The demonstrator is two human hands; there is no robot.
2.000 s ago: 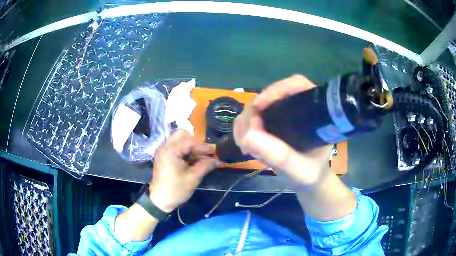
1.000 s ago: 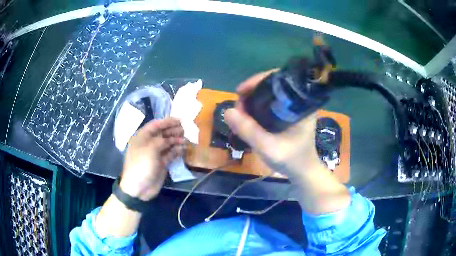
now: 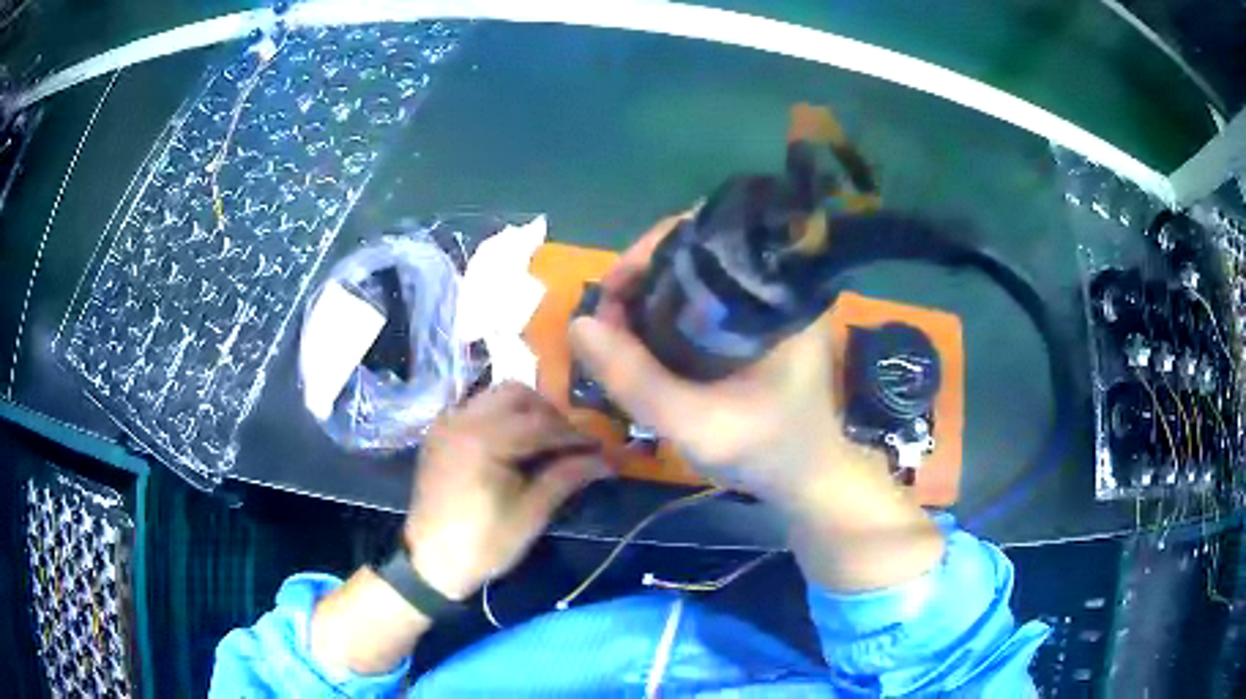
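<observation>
The orange fixture [image 3: 940,335] lies on the bench in front of me. A round black housing [image 3: 891,372] sits at its right end, with a small silver-white part at its lower edge. Another black housing [image 3: 588,389] at the left is mostly hidden under my right hand. My right hand [image 3: 711,369] is shut on the black electric screwdriver [image 3: 724,280], held upright over the fixture; its bit is hidden. My left hand [image 3: 499,471] is at the fixture's lower left edge with fingers bent; whether it holds anything is unclear. Lead wires [image 3: 635,539] trail from the fixture's front edge.
A crumpled clear plastic roll [image 3: 431,410] and ragged white paper [image 3: 503,294] lie left of the fixture. A clear blister tray [image 3: 246,232] is at the left. A blister tray of black housings [image 3: 1141,483] is at the right. The screwdriver's cable [image 3: 1052,355] arcs over the bench's right side.
The screwdriver has moved left, from over the fixture's middle to its left part, and turned more upright. My left hand drew back with a pale strip hanging below it, then returned to the fixture's edge.
</observation>
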